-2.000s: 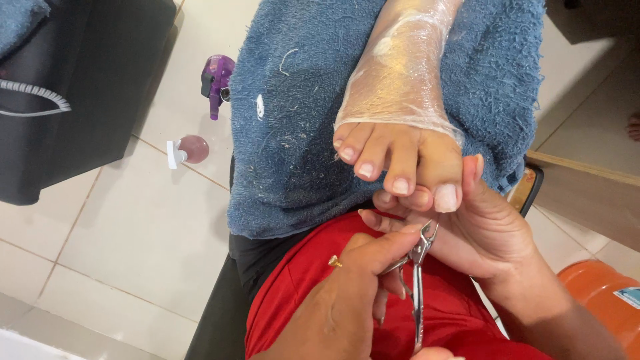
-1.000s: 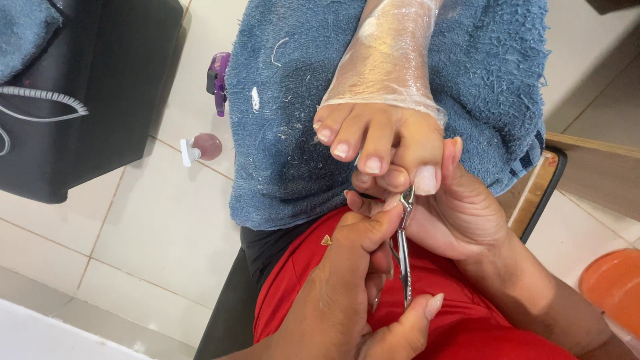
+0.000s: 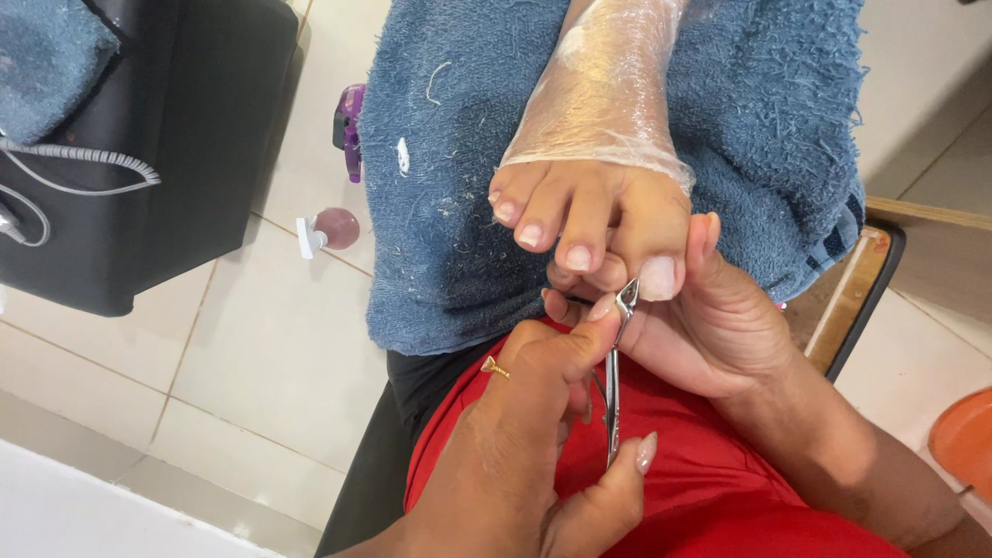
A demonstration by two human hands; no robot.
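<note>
My left hand (image 3: 535,387), a gold ring on one finger, holds metal cuticle nippers (image 3: 612,387), one fingertip near their head and the thumb by the lower handle. The nippers' jaws touch or nearly touch the left edge of the big toenail (image 3: 657,277). My right hand (image 3: 717,325), palm up, grips the big toe from below, its thumb along the toe's right side and fingers under the toes. The bare foot (image 3: 597,194) is wrapped in clear plastic film (image 3: 612,93) above the toes and rests on a blue towel (image 3: 434,256).
Red clothing (image 3: 697,480) covers the lap under my hands. Left of the towel, a purple object (image 3: 353,132) and a pump bottle with pink liquid (image 3: 337,228) stand on the tiled floor. A black cabinet (image 3: 209,147) with a coiled cable (image 3: 85,153) is farther left; an orange container (image 3: 965,442) lies right.
The nippers, below the big toe two seconds ago, have moved up to the left edge of its nail. My right hand keeps its hold on the toe.
</note>
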